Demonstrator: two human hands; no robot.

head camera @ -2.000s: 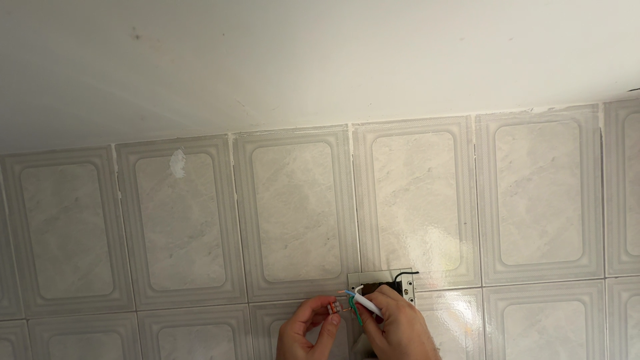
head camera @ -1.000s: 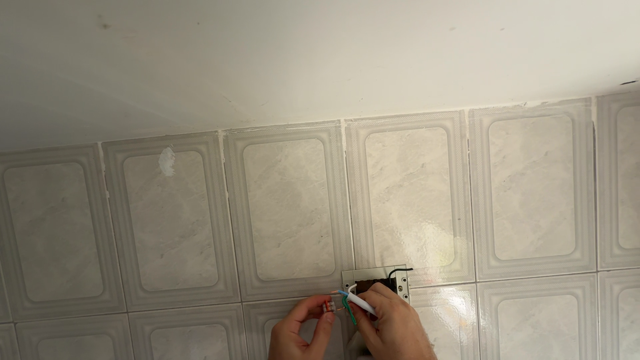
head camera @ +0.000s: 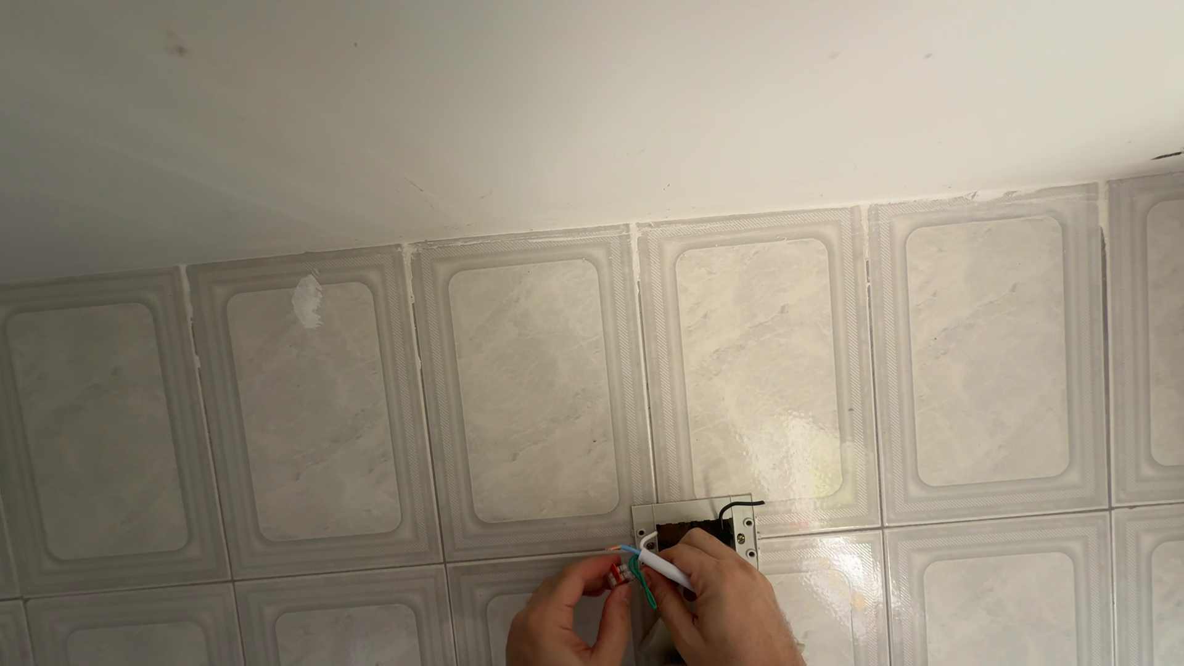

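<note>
At the bottom middle, my left hand [head camera: 573, 615] pinches a small red and clear wire connector [head camera: 619, 574] between thumb and fingertips. Just right of it, my right hand [head camera: 717, 592] grips a white sheathed cable [head camera: 664, 569]. From the cable's end come a blue wire [head camera: 629, 549] with bare copper at its tip, a white wire [head camera: 648, 539] and a green wire [head camera: 641, 583] bent downward near the connector. Behind my right hand is a metal mounting frame [head camera: 689, 508] around an open wall box, with a black wire [head camera: 740, 504] sticking out at its top. My hands partly hide the box.
Grey marbled wall tiles [head camera: 758, 370] surround the frame. Above them runs a plain white surface [head camera: 592, 111]. One tile at the left bears a white patch [head camera: 307, 301]. Screws show at the frame's right side.
</note>
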